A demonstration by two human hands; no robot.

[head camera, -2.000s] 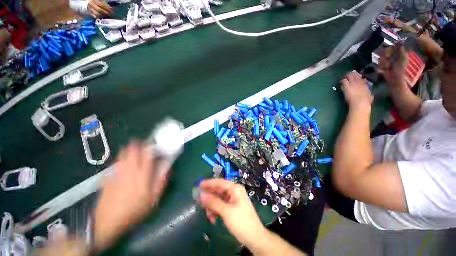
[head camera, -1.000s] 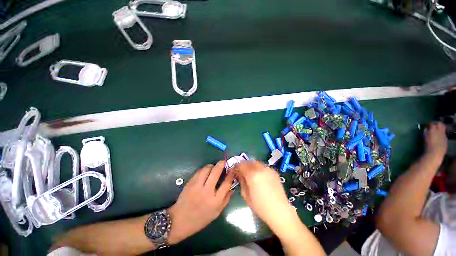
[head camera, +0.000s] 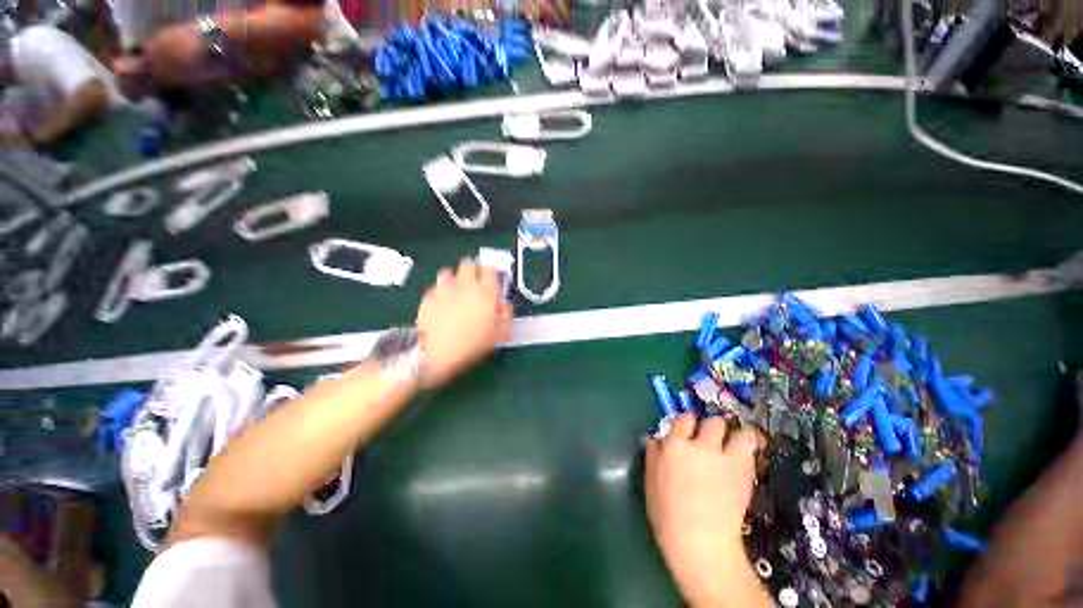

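My left hand (head camera: 463, 318) reaches over the white strip onto the belt. Its fingers are on the block end of a white housing (head camera: 495, 264); the hand hides the rest. Just right of it a loaded housing (head camera: 538, 255) with blue at its block end lies on the belt. My right hand (head camera: 703, 485) is at the left edge of the pile of battery-and-board sets (head camera: 873, 410), fingertips down at a blue cell (head camera: 664, 397). Whether it grips anything is hidden.
A housing stack (head camera: 196, 416) lies on the worktop at left. More white housings (head camera: 362, 261) lie on the belt. Across it are a blue cell heap (head camera: 439, 59), a white housing heap (head camera: 665, 48) and people's arms (head camera: 226, 48). Another arm (head camera: 1039, 534) is at lower right.
My hands were together over a part on the worktop. Now the left is out over the belt with a housing and the right is at the pile. The view has shifted, showing the far side.
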